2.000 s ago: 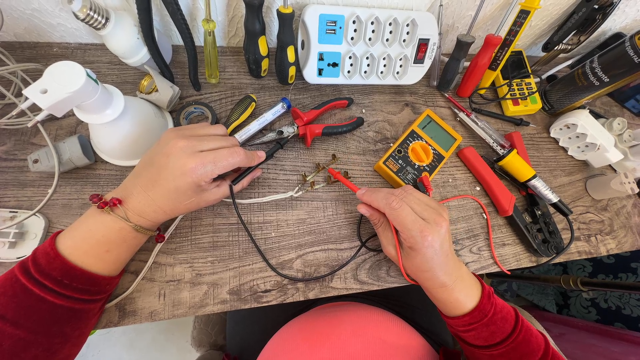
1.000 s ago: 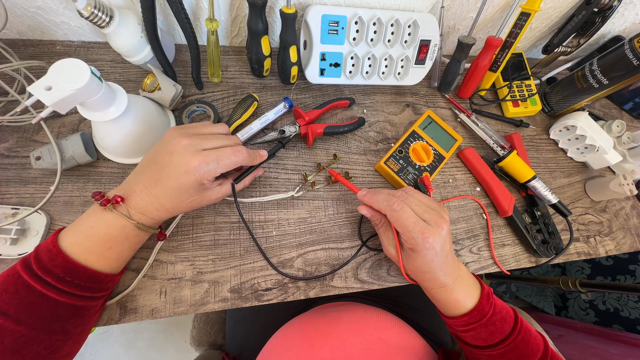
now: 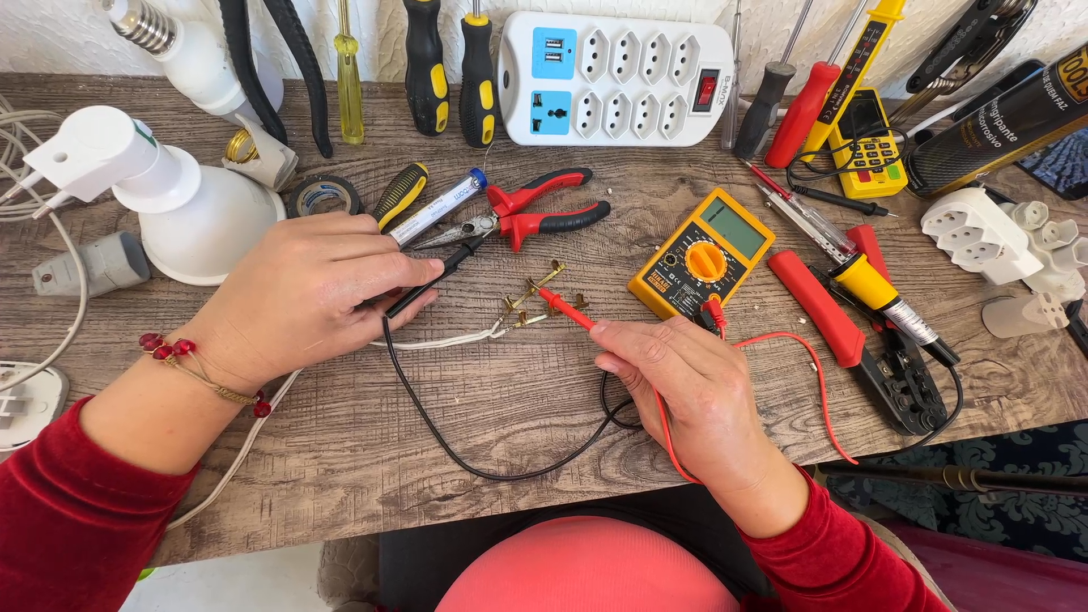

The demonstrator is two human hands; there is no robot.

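Note:
My left hand [image 3: 314, 297] holds a black test probe [image 3: 429, 280], its tip end near the jaws of the red-handled pliers [image 3: 518, 212]. In my right hand [image 3: 697, 391] is a red test probe [image 3: 568, 309], pointing left at small brass contact strips [image 3: 544, 276]. Whether its tip touches the brass I cannot tell. A white two-core cable [image 3: 450, 342] runs to the strips. Right of them lies a yellow digital multimeter [image 3: 704, 255], with the red and black leads' plugs at its lower edge; its display shows no reading I can make out.
Along the back are a white power strip [image 3: 616, 81], screwdrivers [image 3: 427, 76] and a white bulb [image 3: 191, 64]. At left stands a white lamp [image 3: 204, 217]; black tape [image 3: 325, 197] is beside it. A soldering iron [image 3: 880, 293] and red-handled crimpers [image 3: 816, 310] lie at right.

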